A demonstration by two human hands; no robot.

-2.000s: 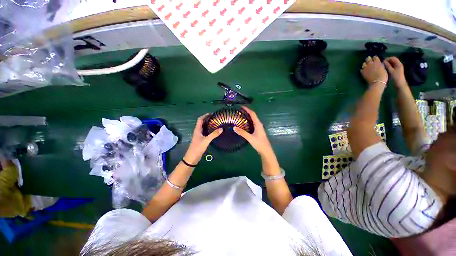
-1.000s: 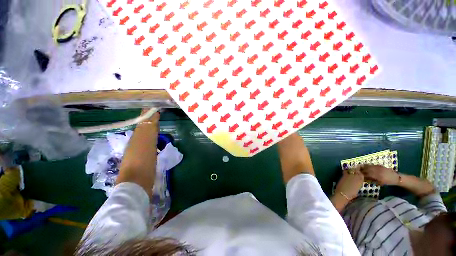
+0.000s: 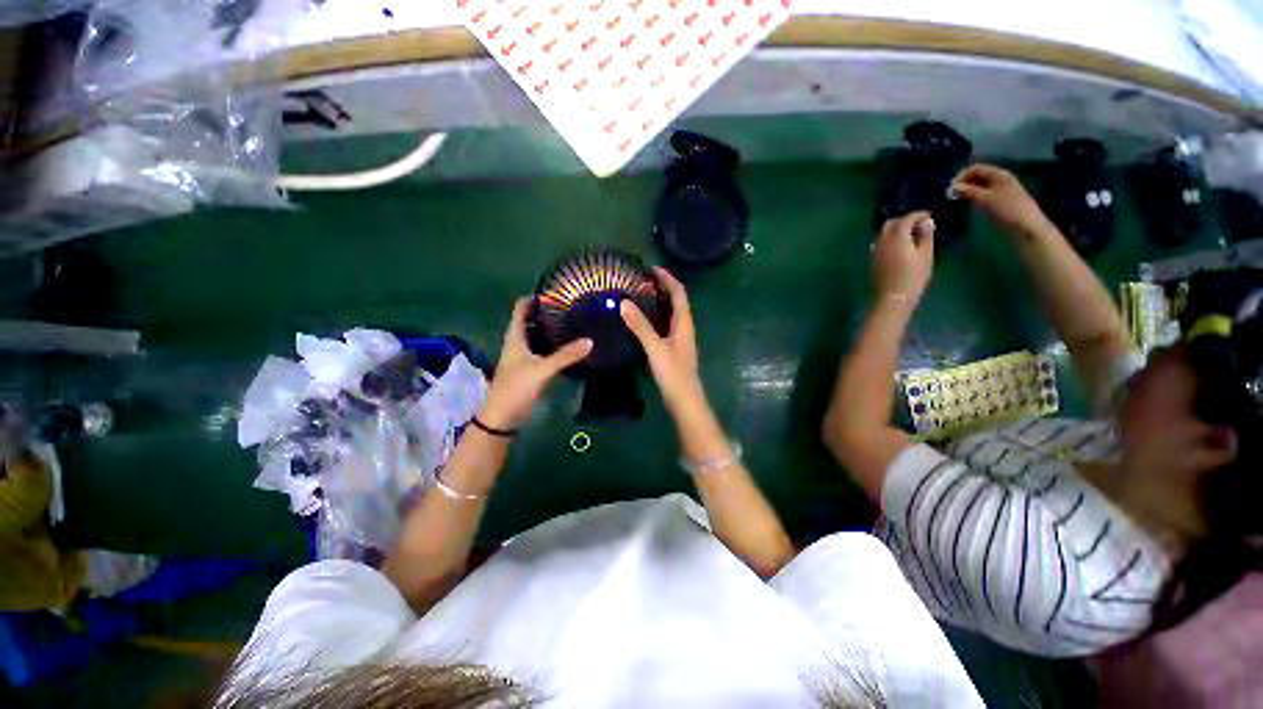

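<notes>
A black round clip fan (image 3: 598, 298) is between my two hands, over the green belt. Its ribs glow orange-copper at the top, and a small blue-white shine shows near the centre cap. Its short dark clip base points toward me. My left hand (image 3: 533, 363) holds its left side with the thumb on the front. My right hand (image 3: 665, 337) holds its right side, with the thumb near the centre cap. A second black fan (image 3: 701, 222) lies on the belt just beyond my right hand, its base toward the shelf.
A blue bin of crumpled clear bags (image 3: 363, 416) stands left. A small yellow-green ring (image 3: 580, 442) lies near me. The arrow sheet (image 3: 610, 83) hangs off the raised shelf (image 3: 887, 90). At right, a person in a striped shirt handles another fan; a dotted pad sheet (image 3: 981, 393) lies near them.
One second ago both hands were hidden, the right under the arrow sheet, the left near the shelf edge. Now both show and hold a fan. The view has tilted down. The neighbour's hands have left the pad sheets.
</notes>
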